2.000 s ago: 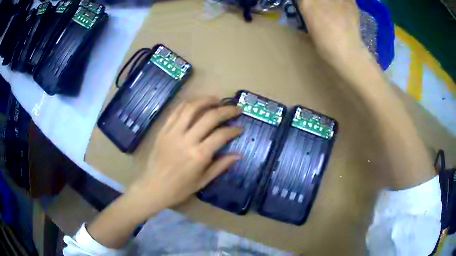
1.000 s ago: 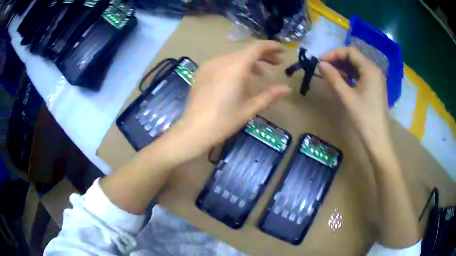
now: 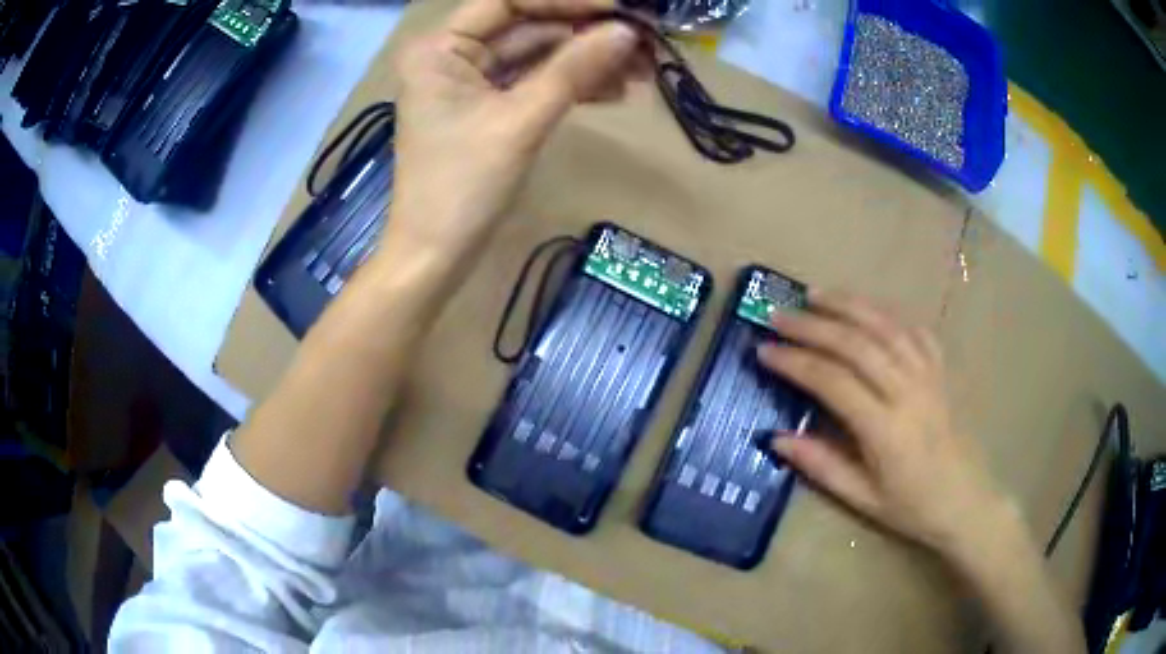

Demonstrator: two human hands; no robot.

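Three black power bank bodies lie on the cardboard sheet [image 3: 818,192]: a left one [image 3: 339,236] partly behind my left arm, a middle one [image 3: 582,396] with a thin loop at its side, and a right one [image 3: 729,434]. Green circuit boards show on the middle [image 3: 643,279] and right ones. My right hand [image 3: 870,409] rests with spread fingers on the right body's right edge. My left hand [image 3: 512,115] is raised at the top, fingertips pinched at a loose black cable [image 3: 716,121].
A blue parts tray [image 3: 908,90] of tiny grey pieces stands at top right. Several power bank bodies [image 3: 192,109] stand close together at top left. A clear plastic bag [image 3: 697,13] is at the top edge. A dark corded object [image 3: 1138,537] is at right.
My left hand has moved up and left, to the cable. My right hand has left the black pieces near the tray and come down to the right body. The middle body's loop is uncovered.
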